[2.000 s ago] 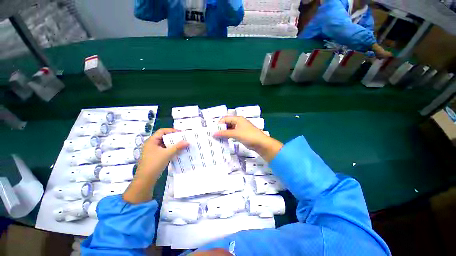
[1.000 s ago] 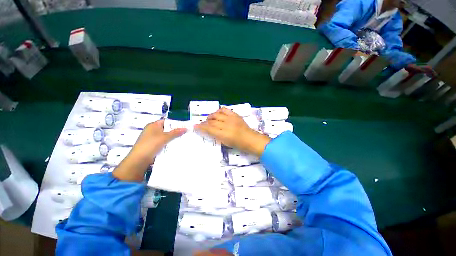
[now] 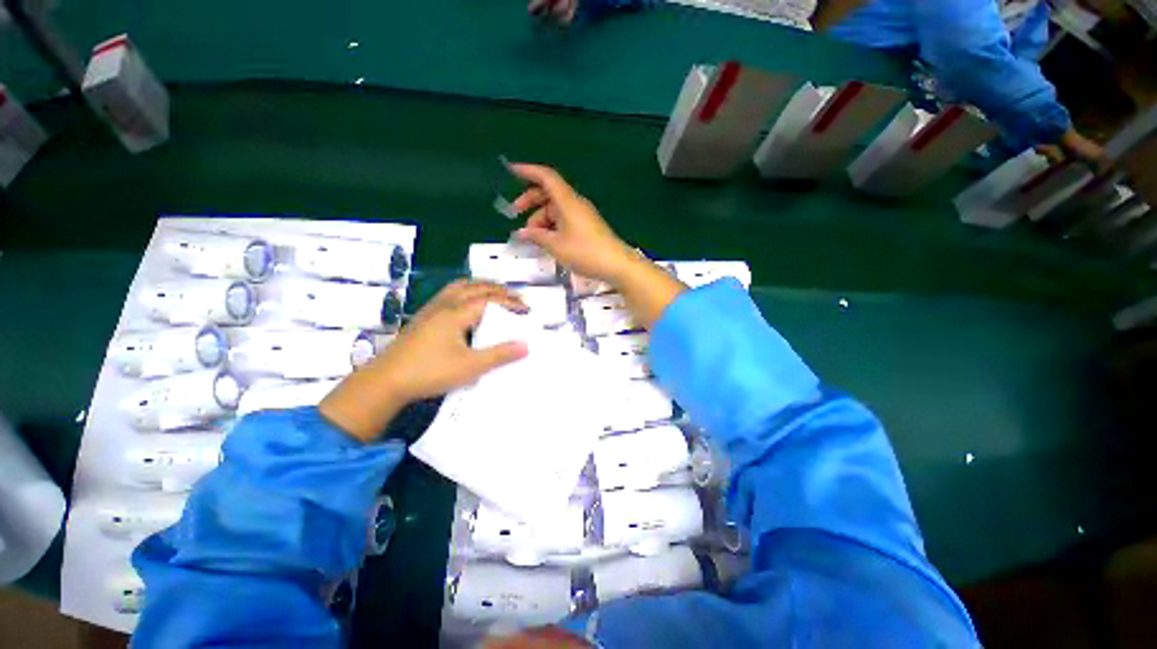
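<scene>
My left hand (image 3: 438,345) holds a white label sheet (image 3: 527,412) by its upper left edge, over the right-hand units. The sheet is tilted and its print is too washed out to read. My right hand (image 3: 571,235) is raised beyond the sheet's top, with small pale label pieces (image 3: 505,205) at its fingertips; their exact shape is blurred. Glossy white cylindrical units (image 3: 647,517) lie in rows under and around the sheet. More units (image 3: 305,353) lie in two columns at the left, partly hidden by my left sleeve.
The left units lie on a white backing sheet (image 3: 95,444). A curled white sheet (image 3: 23,507) is at the left edge. White boxes with red edges (image 3: 723,124) stand along the far line, and another box (image 3: 127,95) at upper left. A person's blue sleeve (image 3: 983,64) is at upper right.
My right hand has moved away from the sheet, up and forward, with small pieces at its fingertips. The sheet has shifted right in my left hand. The view has shifted.
</scene>
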